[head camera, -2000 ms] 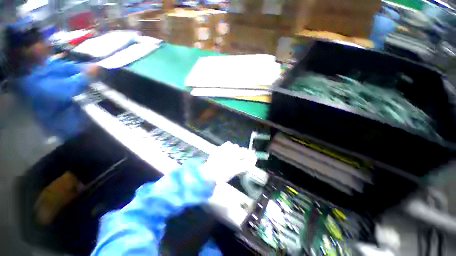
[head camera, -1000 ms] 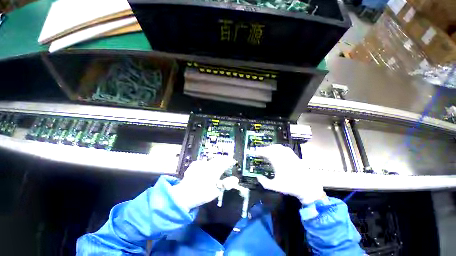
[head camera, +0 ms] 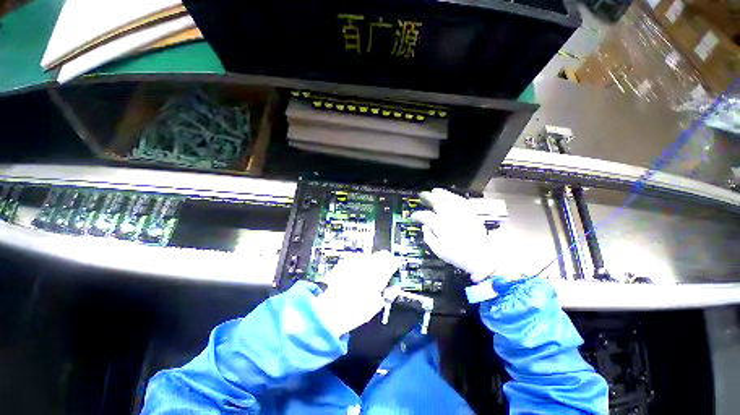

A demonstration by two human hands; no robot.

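A black carrier [head camera: 298, 243] lies across the conveyor rails, with two green circuit board panels side by side in it, the left one [head camera: 350, 217] and the right one [head camera: 408, 280]. Small yellow-and-black components sit on both. My gloved left hand [head camera: 357, 288] is over the near middle of the carrier, closed on thin pale strips [head camera: 412, 300] that hang below its fingers. My gloved right hand [head camera: 460, 231] rests over the right panel, fingertips at its far end. Whether those fingertips pinch anything is hidden.
Behind are a brown box [head camera: 260, 142] of green sticks, stacked foam trays [head camera: 365, 134] and a black bin [head camera: 284, 49] with yellow characters. More boards [head camera: 105, 215] stand between the rails at left. A blue cord [head camera: 629, 198] runs off right. White sheets [head camera: 101, 32] lie at upper left.
My right hand has moved from the near part of the right panel to its far end. My left hand has shifted right with the pale strips, toward the right panel.
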